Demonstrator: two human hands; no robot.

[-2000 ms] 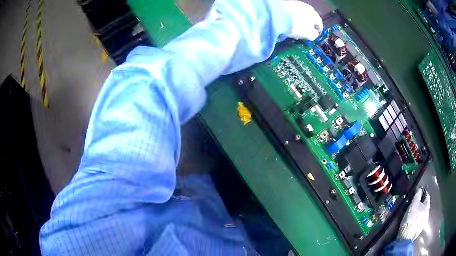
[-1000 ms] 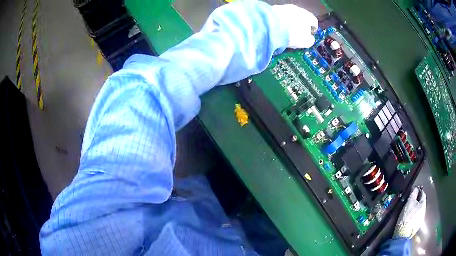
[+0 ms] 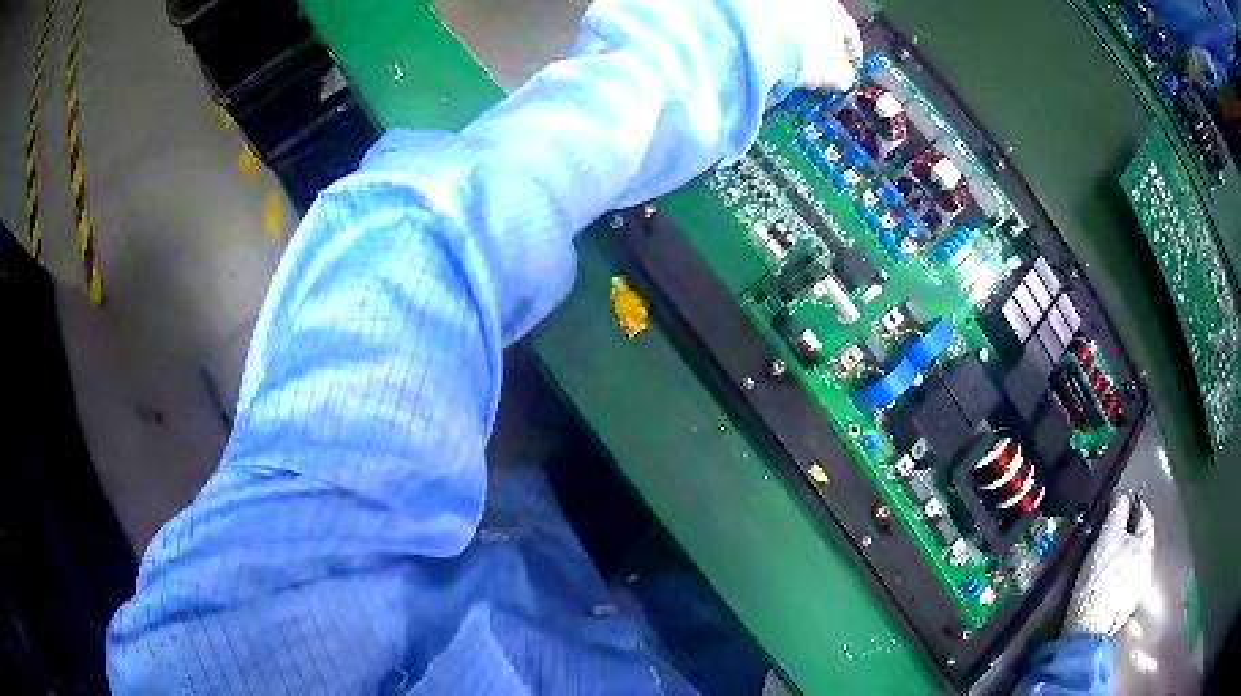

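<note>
A populated green circuit board, component side up, with blue parts, black blocks and copper-coloured coils, lies in a black carrier frame. My left hand, white-gloved, is at the frame's upper end, partly cut off by the top edge; its fingers are mostly hidden, so its grip cannot be told. My right hand, white-gloved, is beside the frame's lower right end over the shiny metal sheet. Its fingertips are slightly apart, with nothing visible in them.
The green bench has a yellow mark. Another green board lies at right. A person's blue sleeve and gloved hand are at another board top right. Black bins stand upper left; floor tape shows beyond.
The view has shifted slightly, so the board and bench sit further left in the picture. Both hands stay at about the same ends of the carrier.
</note>
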